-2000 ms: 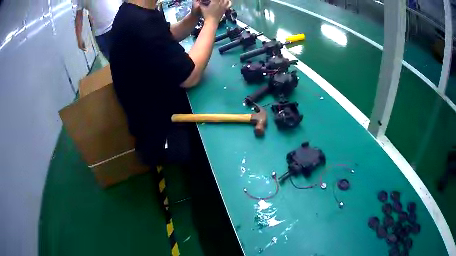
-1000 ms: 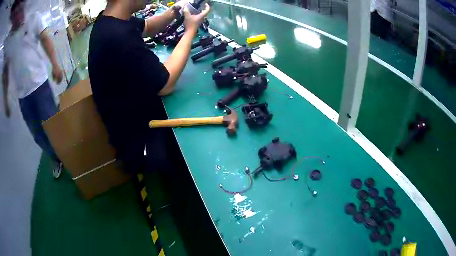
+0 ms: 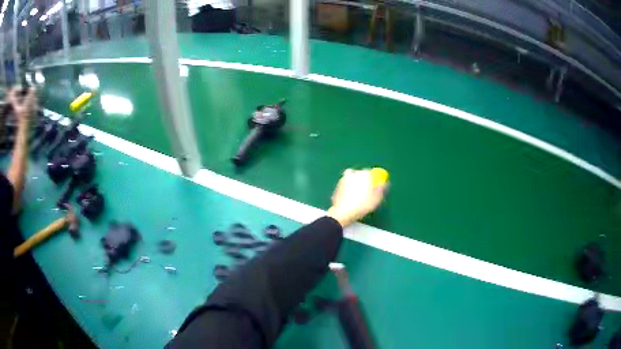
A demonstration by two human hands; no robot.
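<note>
My left hand (image 3: pixel 357 196) reaches over the white edging onto the dark green belt, its black sleeve coming from the bottom. It is closed around a yellow cylinder (image 3: pixel 379 177), whose end shows beside the fingers; the hand is slightly blurred. My right hand is not in view. A black handle tube (image 3: pixel 355 326) with a red wire and white tip lies or is held at the bottom edge; its lower end is cut off. Black round caps (image 3: pixel 240 240) lie in a loose group, partly behind my sleeve.
A black assembly (image 3: pixel 255 133) and another yellow cylinder (image 3: pixel 81 102) are on the belt. A white post (image 3: pixel 170 88) stands at its edge. A housing (image 3: pixel 120 242), hammer (image 3: pixel 42 236) and another worker's arm (image 3: pixel 20 153) are left. Black units (image 3: pixel 587 322) lie right.
The view has swung right, so the bench items and worker now appear farther left. My left hand has come into view, closed on a yellow cylinder. The black tube also newly shows.
</note>
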